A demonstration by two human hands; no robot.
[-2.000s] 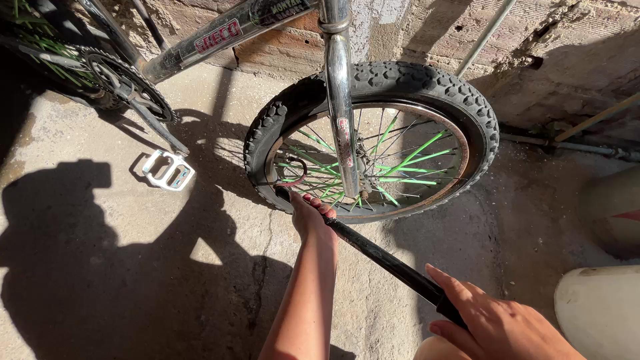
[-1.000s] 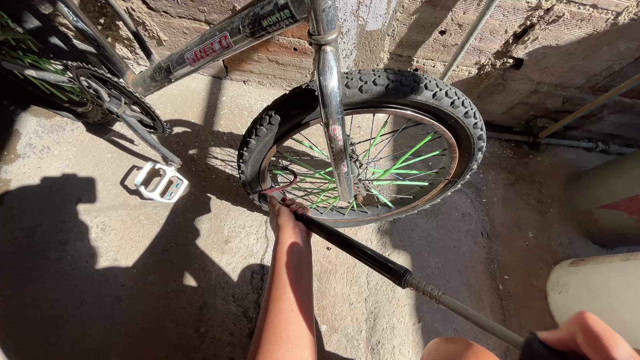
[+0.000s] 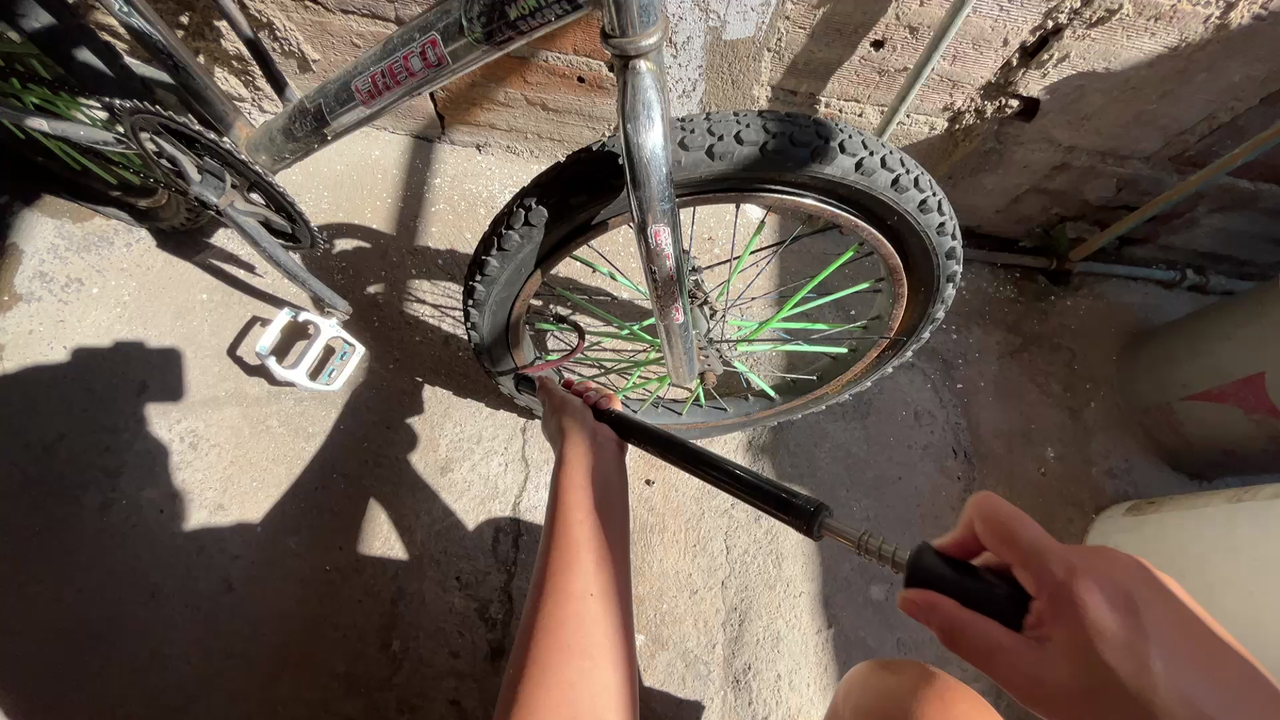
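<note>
My left hand (image 3: 580, 405) grips the far end of a black bicycle hand pump (image 3: 720, 472), close to the lower left rim of the front wheel. A thin reddish hose (image 3: 562, 352) curves from there over the spokes; its connection at the valve is hidden. At the lower right, my right hand (image 3: 1040, 590) is closed round the pump's black handle (image 3: 965, 585). A short length of metal rod and a spring show between handle and barrel. The knobby tire (image 3: 800, 150) surrounds a rusty rim (image 3: 885, 240) with green-covered spokes (image 3: 800, 295), behind the chrome fork (image 3: 655, 190).
The chrome frame tube (image 3: 340, 105), chainring (image 3: 225, 180) and white pedal (image 3: 312, 348) are at the left. A rough brick wall (image 3: 800, 60) runs behind the wheel, with a thin pipe (image 3: 1120, 268) along its foot. Pale rounded containers (image 3: 1210, 555) stand at the right.
Between the first two frames my right hand drew the handle out, baring a long rod. Now the handle is back nearer the barrel. My left hand has stayed by the rim.
</note>
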